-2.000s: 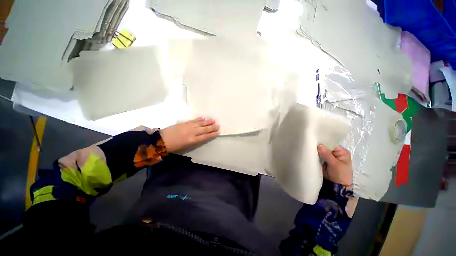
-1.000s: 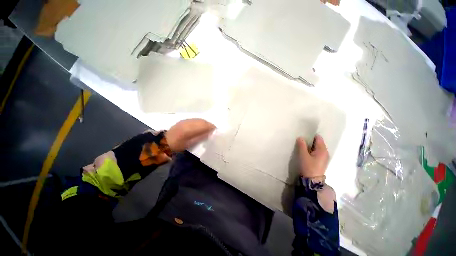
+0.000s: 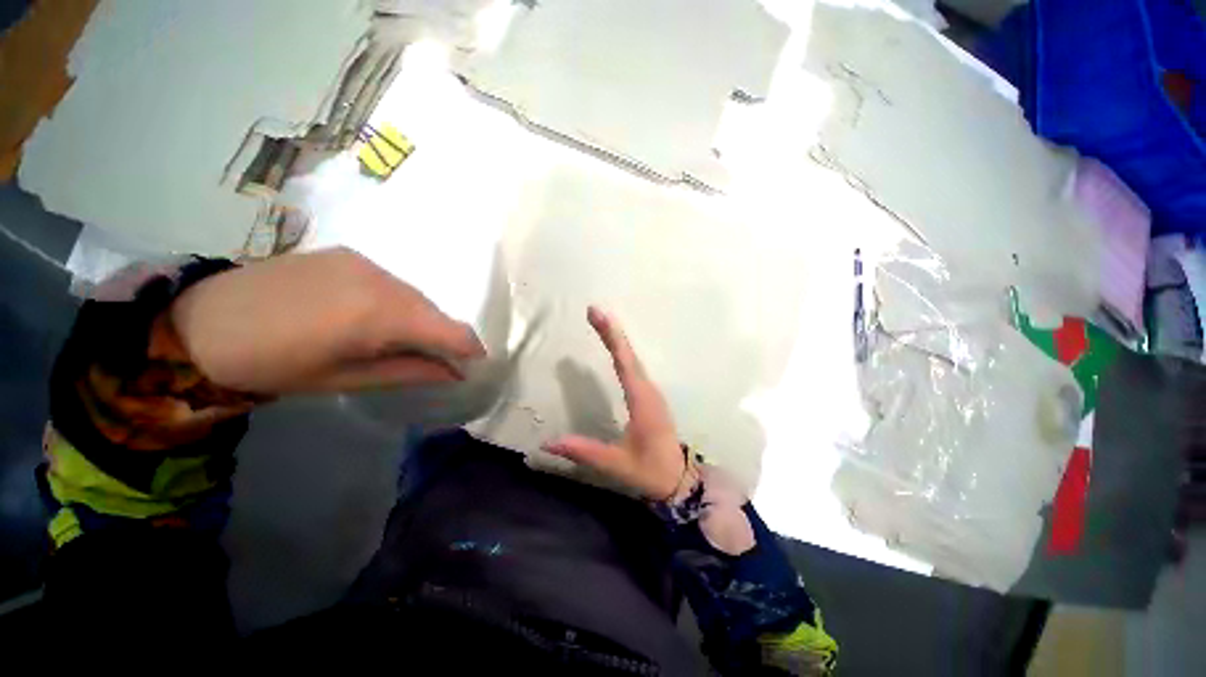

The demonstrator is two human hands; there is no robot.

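Note:
The pale grey cut panel (image 3: 648, 278) lies flat on the white table in front of my body. My left hand (image 3: 331, 324) is raised at its left side, with fingers and thumb closed on a small grey cut piece (image 3: 496, 384). The piece is blurred and bends down from the fingers across the panel's left edge; my hand hides part of it. My right hand (image 3: 635, 423) is over the lower part of the panel, empty, thumb and fingers apart; I cannot tell if it touches the panel.
Notched grey panels (image 3: 199, 106) with a yellow tag (image 3: 385, 151) lie far left, and another stack (image 3: 635, 66) beyond. On the right are a pen (image 3: 860, 304), clear plastic bag (image 3: 926, 357), grey pile (image 3: 952, 172), tape roll (image 3: 1058, 413), pink bundle (image 3: 1111, 245) and blue bin (image 3: 1104, 93).
The small piece that lay left of the panel is now lifted in my left hand. My right hand let go of the panel it held bent, which lies flat, and moved left. The view shifted.

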